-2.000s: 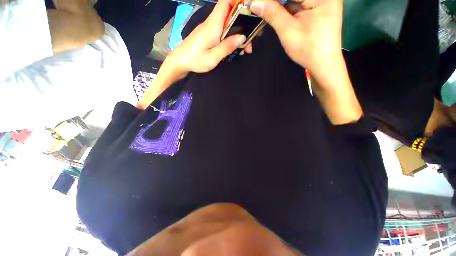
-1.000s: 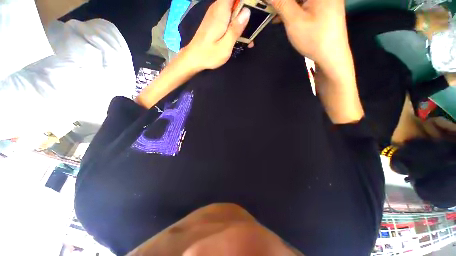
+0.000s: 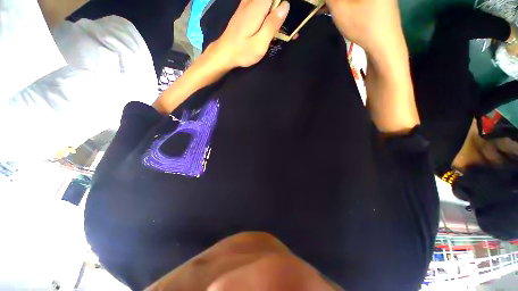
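Observation:
A palm-sized phone unit (image 3: 296, 16) with a pale gold rim around a dark window is at the top edge, tilted and partly cut off by the picture's edge. My left hand (image 3: 250, 38) grips its left side, with the thumb on the rim. My right hand (image 3: 369, 24) is at the unit's upper right corner, and its fingertips are cut off by the top edge, so its hold cannot be told.
A person in a white top (image 3: 96, 74) is close on the left. Another person in black (image 3: 446, 68) is on the right, by a green surface (image 3: 419, 23). A white-and-red item (image 3: 357, 65) shows beside my right forearm. A white wire rack (image 3: 471, 267) is at lower right.
The unit and both hands have moved up towards the top edge. The unit has turned from nearly edge-on to show its dark window. The person on the right has shifted.

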